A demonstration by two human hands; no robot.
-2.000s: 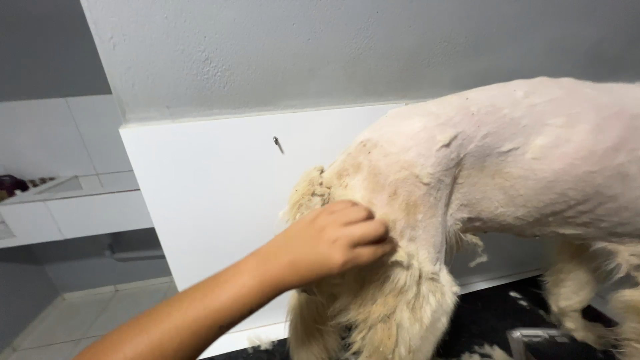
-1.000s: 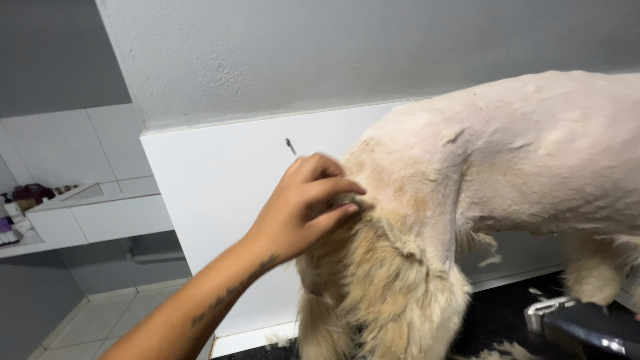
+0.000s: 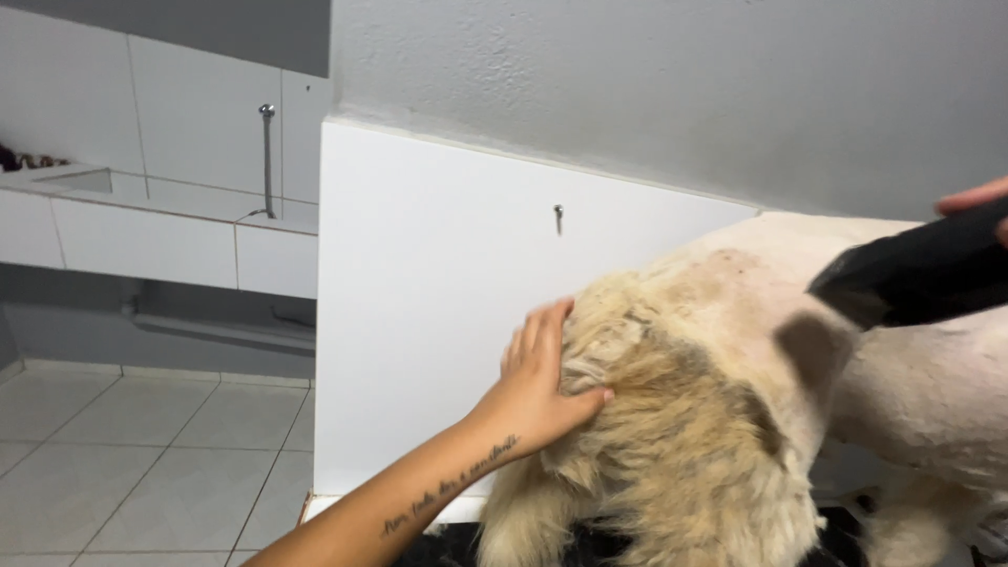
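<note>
A dog (image 3: 740, 291) with cream fur stands at the right; its back and flank are clipped close, while the hind legs and rear keep long, shaggy fur. My left hand (image 3: 543, 370) lies against the long fur of the rear, thumb spread from the fingers, grasping nothing that I can make out. At the right edge my right hand (image 3: 976, 197), mostly out of view, grips a black hair clipper (image 3: 921, 272). The clipper is over the dog's hip, blurred; whether its head touches the skin cannot be told.
Behind the dog are a white tiled panel (image 3: 425, 291) with a small metal fitting (image 3: 558, 216) and a grey wall (image 3: 630, 87). A tiled basin (image 3: 142, 236) with a metal hose (image 3: 268, 165) stands at the left. The dog's feet are over a black surface.
My left hand has opened from its bent-finger pose and lies on the rear fur. The clipper, low at the right a second ago, is now raised over the hip. The view has shifted left.
</note>
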